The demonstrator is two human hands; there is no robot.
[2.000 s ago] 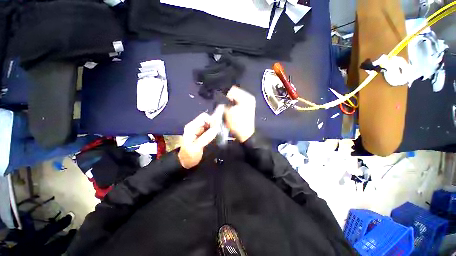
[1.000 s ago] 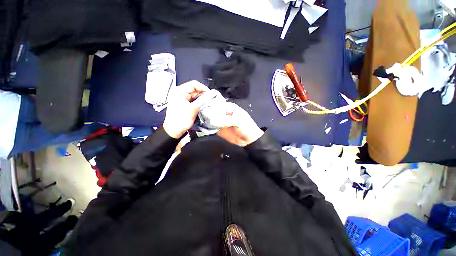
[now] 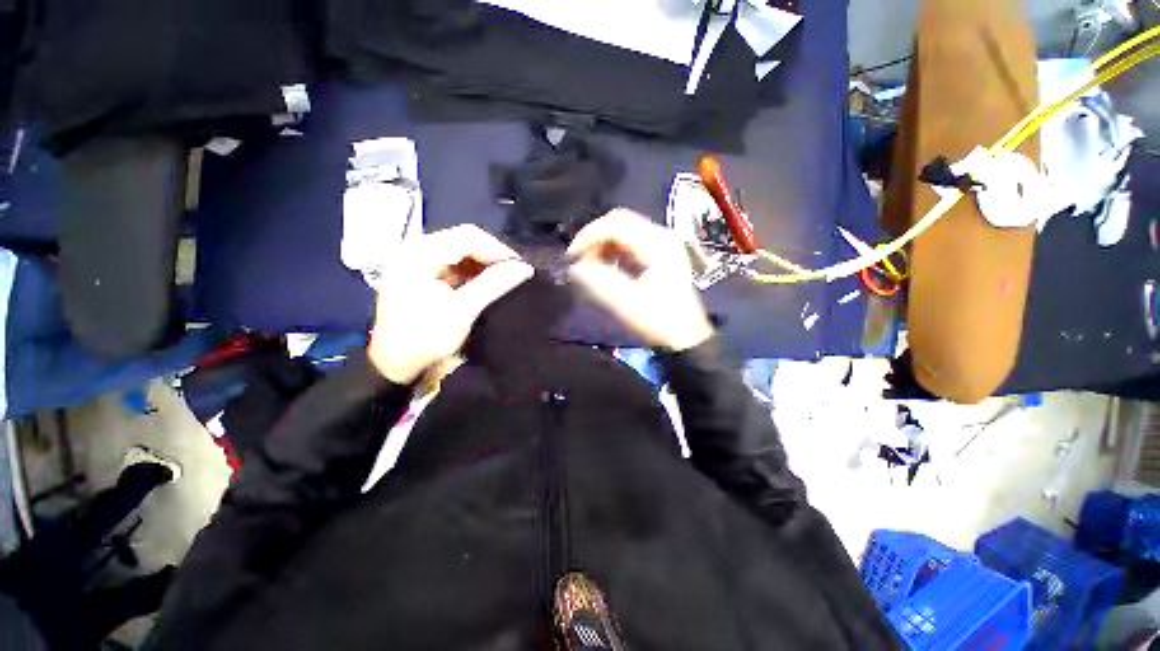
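My left hand [image 3: 439,295] is at the centre left, thumb and fingertips pinched on a small black cloth piece [image 3: 522,312], hard to tell from the black jacket. My right hand [image 3: 640,277] is just right of it, slightly blurred, its fingertips at the top edge of the same piece. The loose pile of black pieces [image 3: 555,191] lies on the table just beyond my hands. The stack of pale pieces [image 3: 379,216] lies beyond my left hand, its near end close to my fingers.
The steam iron [image 3: 701,232] with a red-brown handle lies right of the black pile. Its yellow hose [image 3: 890,244] crosses the tan sleeve board [image 3: 973,280]. Red-orange scissors loops [image 3: 880,277] lie near it. Black garment panels [image 3: 573,83] cover the far side. A dark grey sleeve board [image 3: 121,254] is left.
The pale side of the held piece no longer shows; black cloth shows between my hands. My hands have moved apart, with fingertips now near the piece's top edge.
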